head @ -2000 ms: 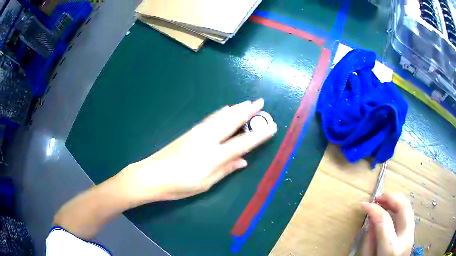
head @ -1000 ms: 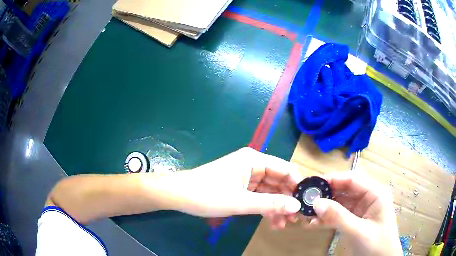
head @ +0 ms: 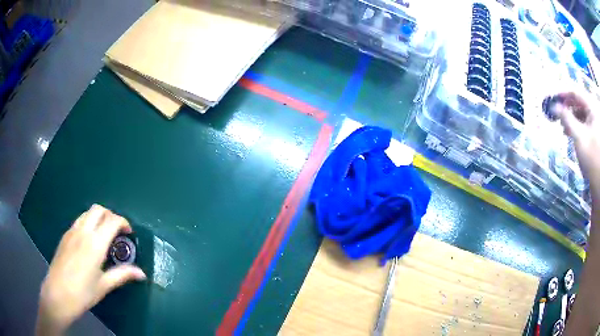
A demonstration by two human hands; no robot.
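Note:
My left hand (head: 89, 262) is at the lower left with its fingers around a round black knob (head: 122, 251) on the green mat. My right hand (head: 579, 121) is at the far right, above the clear parts trays, with its fingertips on another dark round knob (head: 551, 108); its forearm runs down the right edge. The crumpled blue cloth (head: 368, 197) lies at the centre. The silver tweezers (head: 387, 298) lie on the cardboard sheet (head: 342, 289), their upper end under or against the cloth.
Clear trays (head: 454, 141) at the upper right hold rows of black parts (head: 480, 52). Cardboard dividers (head: 191, 49) are stacked at the upper left. White-faced round parts (head: 552, 287) and a red rod (head: 540, 318) lie at the lower right. Specks dot the cardboard.
My hands have parted from over the cardboard. The left went to the knob on the mat; the right carried a knob to the trays. The view has shifted toward the trays.

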